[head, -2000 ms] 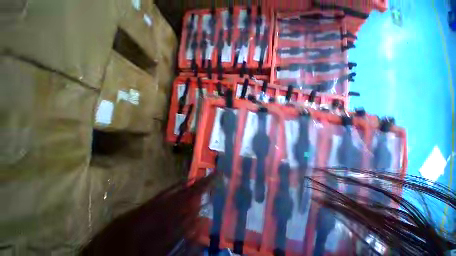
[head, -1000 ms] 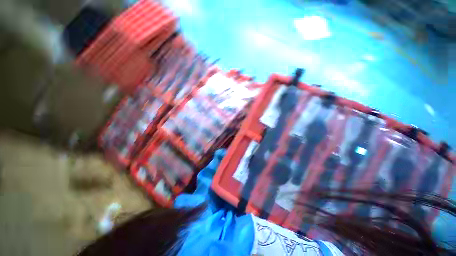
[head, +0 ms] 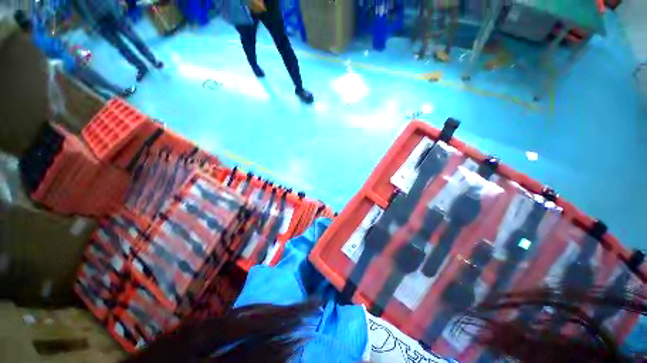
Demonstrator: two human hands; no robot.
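Observation:
An orange-red watch tray (head: 352,237) lies tilted across the lower right, right in front of my body. Black-strapped watches (head: 461,213) lie in its slots over white paper, under shiny clear film. Several strap ends stick out past its far edge. A blue sleeve (head: 278,278) shows at the tray's left corner, but no hand is visible there. Dark hair covers parts of the bottom. Neither of my hands can be seen, so their grip cannot be told.
Stacks of orange-red watch trays (head: 188,241) stand at the left. Stacked empty-looking trays (head: 115,127) are behind them. Brown cartons (head: 42,248) are at the far left. Legs of people (head: 273,42) show on the blue floor (head: 319,135). A green-topped table (head: 582,15) is at the upper right.
The view has swung up and right from the cartons and stacks to the open floor. The tray in front has stayed close to my body. People's legs and the table have come into view.

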